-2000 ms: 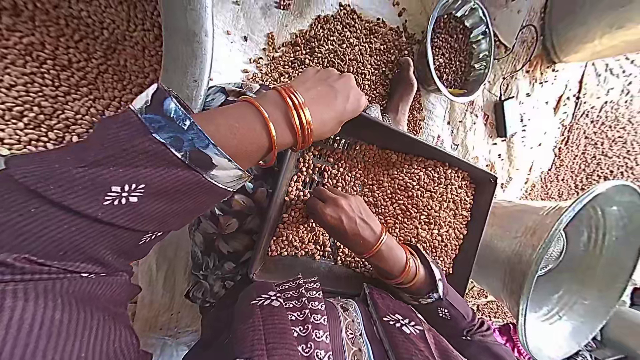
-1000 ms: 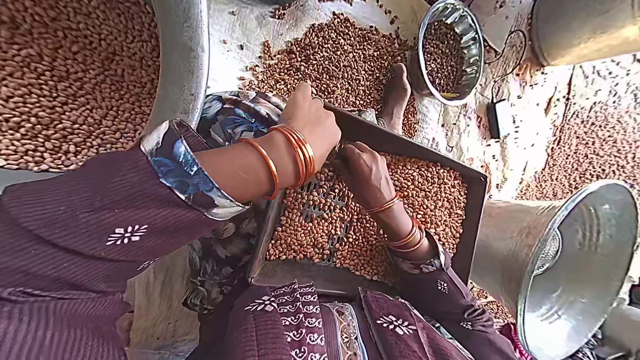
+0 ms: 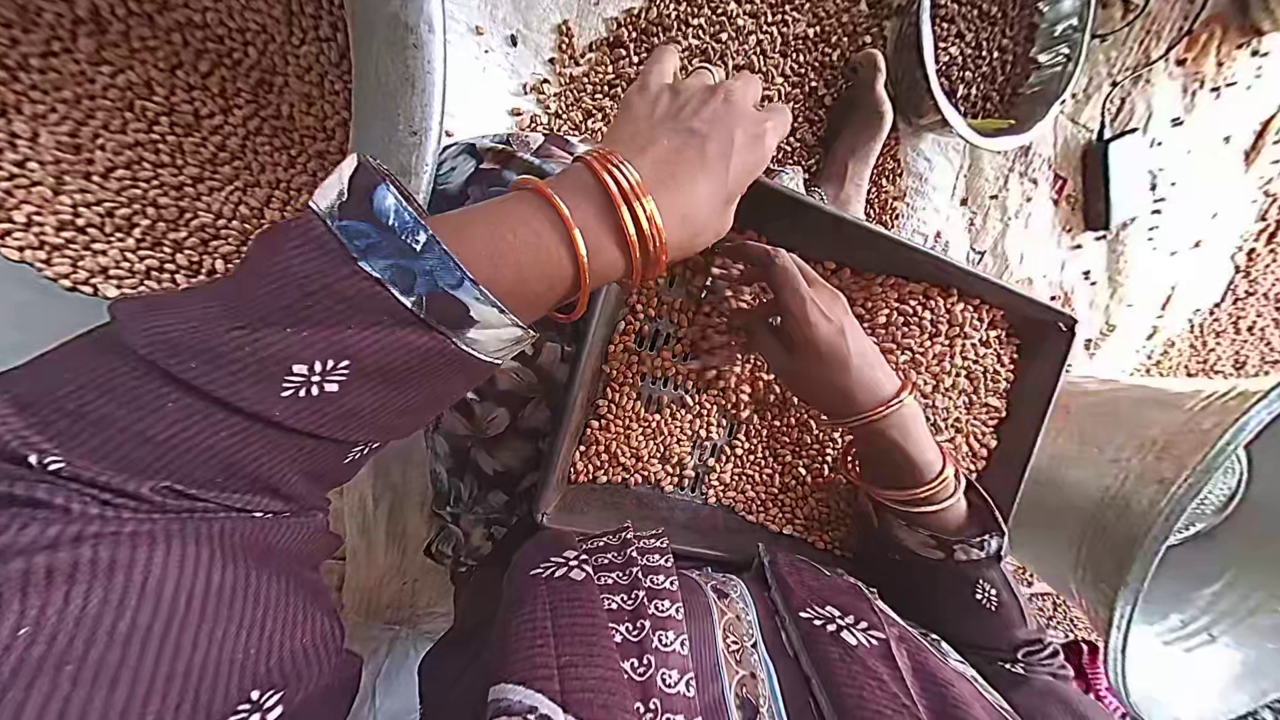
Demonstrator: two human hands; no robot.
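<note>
A dark rectangular metal tray [image 3: 910, 250] with a slotted bottom lies tilted across my lap. Small reddish-brown kernels [image 3: 930, 350] cover much of it; slots show between them toward the left. My left hand [image 3: 690, 155], with orange bangles at the wrist, is over the tray's far left corner, back up, its fingertips bent out of sight; what they grip is hidden. Over the kernels, just below it, my right hand [image 3: 800, 330] has its fingers apart and partly curled, with blurred kernels beside the fingertips.
At the left a large metal vessel [image 3: 395, 90] holds many kernels [image 3: 170, 130]. A loose heap [image 3: 740, 50] lies beyond the tray, beside a bare foot [image 3: 858, 125]. A metal bowl [image 3: 1055, 100] of darker pieces is at the upper right, a wide metal vessel [image 3: 1150, 560] at the lower right.
My right hand has moved from the slots at the tray's left up to the far left corner, then slightly back over the kernels, its fingers now spread. My left hand stays at that corner.
</note>
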